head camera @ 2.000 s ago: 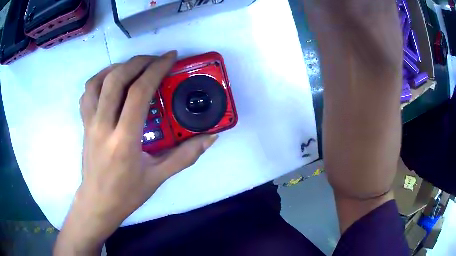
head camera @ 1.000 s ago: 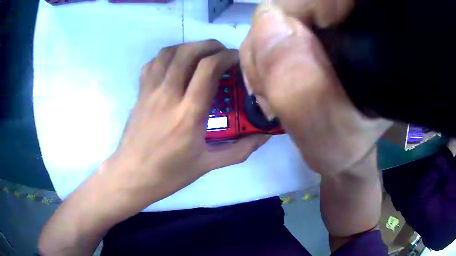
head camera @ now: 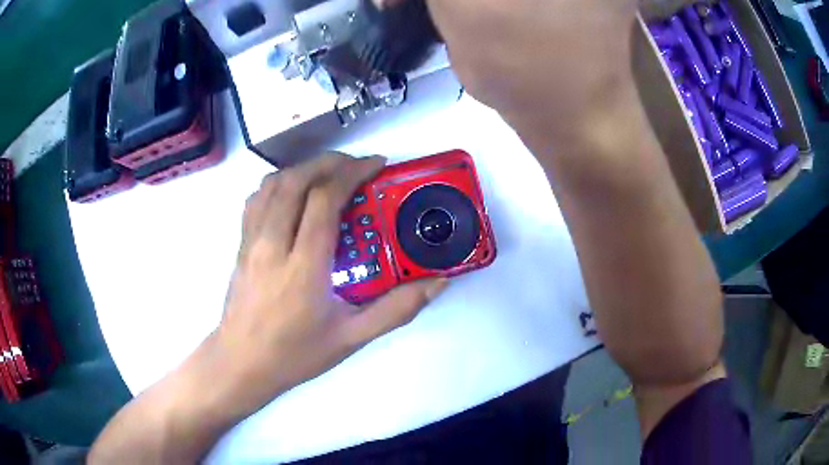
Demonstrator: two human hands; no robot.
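Note:
A red portable radio (head camera: pixel 391 272) lies face up on the white work sheet (head camera: pixel 473 354), its round black speaker (head camera: pixel 438 226) to the right and its lit display (head camera: pixel 353 274) at the lower left. My left hand (head camera: pixel 291 245) grips its left part, fingers over the top edge and thumb along the bottom edge. My right hand (head camera: pixel 536 54) is at the top, cut off by the picture's edge, around a blurred dark electric screwdriver (head camera: pixel 386 36). The screwdriver is over the silver front of the screw feeder (head camera: pixel 291 123); its bit cannot be made out.
Black-backed radios (head camera: pixel 150 91) are stacked left of the feeder. More red radios (head camera: pixel 23 318) stand at the far left on the green surface (head camera: pixel 86 400). An open cardboard box (head camera: pixel 691 168) of purple cells (head camera: pixel 718 91) is at the right. Yellow-black tape (head camera: pixel 600 404) marks the floor below.
My right hand has moved from over the radio's speaker up to the feeder. My left hand still holds the radio. The view has shifted, showing the feeder, stacked radios and battery box again.

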